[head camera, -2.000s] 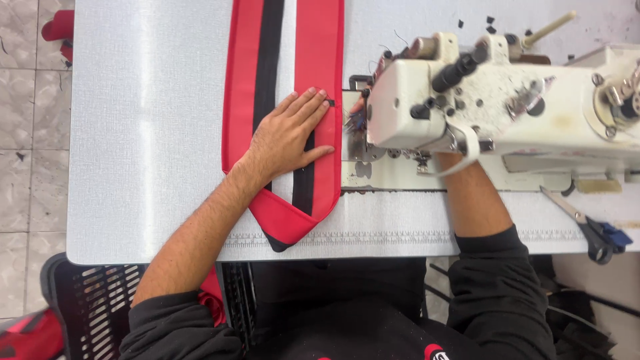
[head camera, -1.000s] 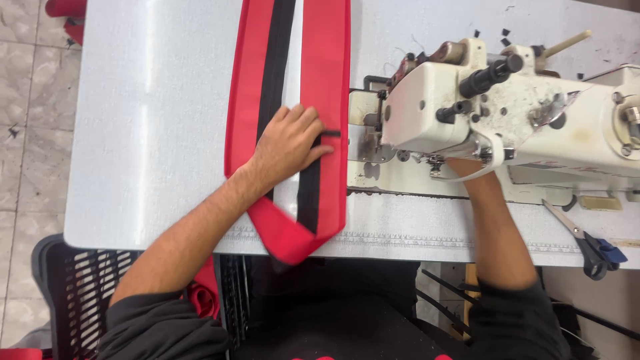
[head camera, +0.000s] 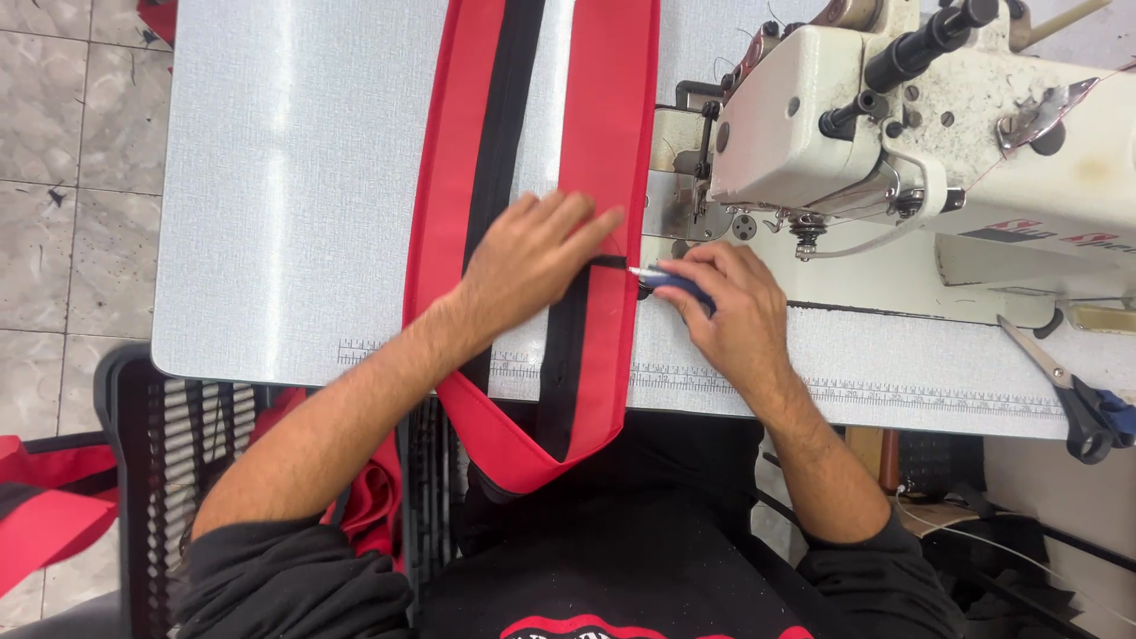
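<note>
A long red fabric strip (head camera: 608, 124) with black zipper-like bands lies folded over the table, its looped end hanging past the front edge. My left hand (head camera: 532, 257) is over the strip, blurred, with its fingers near a short black tab (head camera: 607, 261) on the red part; whether it pinches anything cannot be told. My right hand (head camera: 732, 311) holds a small blue-handled tool (head camera: 679, 286), perhaps thread snips, its metal tip at the strip's right edge beside the tab. Just beyond stands an industrial sewing machine (head camera: 808, 115), its needle area right of the strip.
Black-handled scissors (head camera: 1069, 390) lie at the table's front right. A printed ruler scale (head camera: 887, 395) runs along the front edge of the table (head camera: 266, 195). A black plastic crate or chair back (head camera: 133, 444) and more red fabric (head camera: 373, 497) are below left.
My right hand has come out from under the machine arm to the strip's right edge, now with the blue tool. My left hand has lifted from lying flat on the strip.
</note>
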